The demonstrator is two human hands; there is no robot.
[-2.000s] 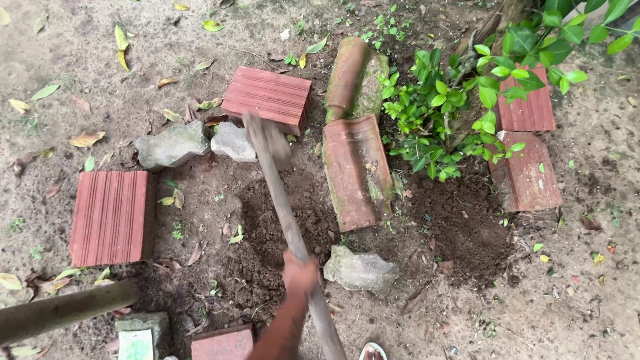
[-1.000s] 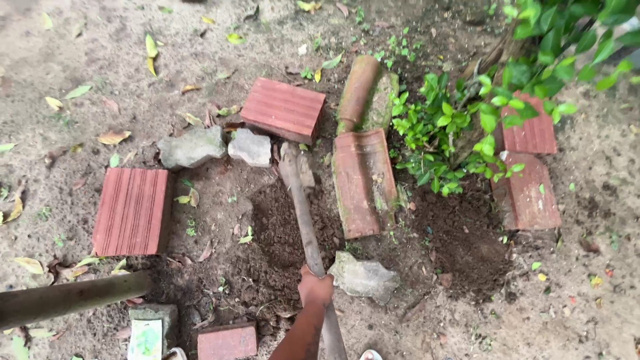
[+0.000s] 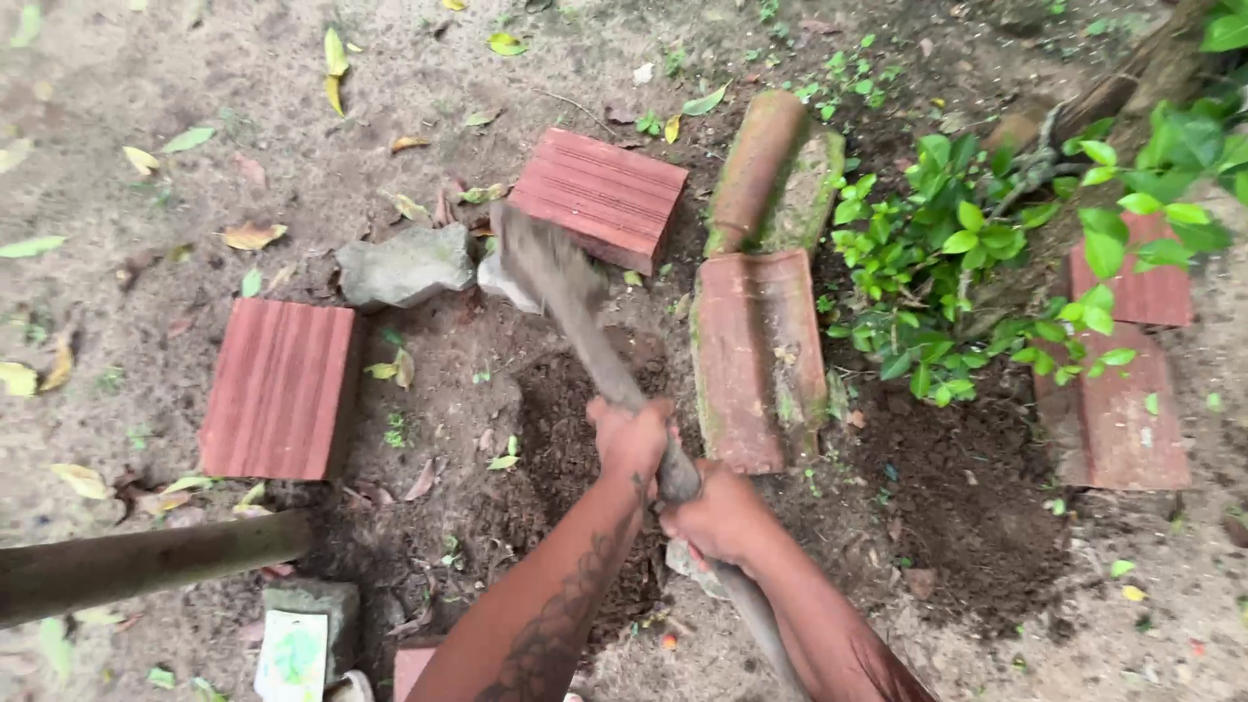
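Both of my hands grip a long wooden-handled digging tool, likely a hoe. My left hand is farther up the handle, and my right hand holds it just below. The tool's blurred head is raised near a grey stone and a red ridged brick. Beneath my hands lies a patch of loosened dark soil. Mossy clay roof tiles lie to the right of the handle. Part of another pale stone shows behind the handle.
A second ridged brick lies at left, above a thick pole. A packet rests against a grey block at lower left. A leafy shrub, another dug patch and a tile are at right.
My right hand is now on the handle below my left; the earlier frames show only one hand there. The tool's head has swung up and to the left since one second ago.
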